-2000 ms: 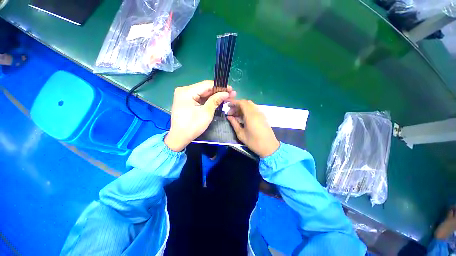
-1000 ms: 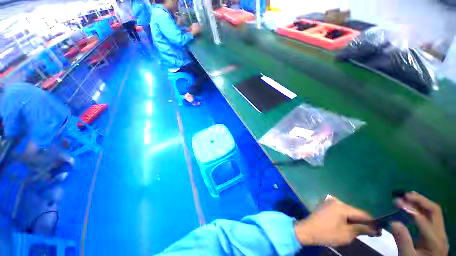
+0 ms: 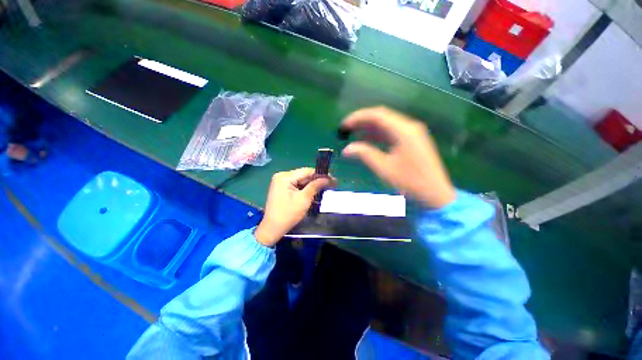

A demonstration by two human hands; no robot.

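My left hand [image 3: 290, 204] is closed around a bundle of dark strips [image 3: 324, 160], whose tops stick up above the thumb. My right hand [image 3: 401, 151] is raised over the green surface to the right, thumb and fingers curved apart. A small dark thing [image 3: 343, 133] shows at its fingertips, blurred; I cannot tell whether it is gripped. A black sheet with a white band [image 3: 362, 203] lies in front of me, below and between my hands, its left part partly covered by my left hand.
A clear poly bag [image 3: 236, 133] and another black sheet [image 3: 149, 90] lie to the left on the green surface [image 3: 296, 77]. A second bag [image 3: 497, 218] is mostly behind my right sleeve. A pale post [image 3: 581, 190] stands right; a blue stool [image 3: 105, 214] is at left.
The view swung left and came back. My right hand has moved away from the bundle, up and to the right. The strips show shorter above my left hand than two seconds ago.
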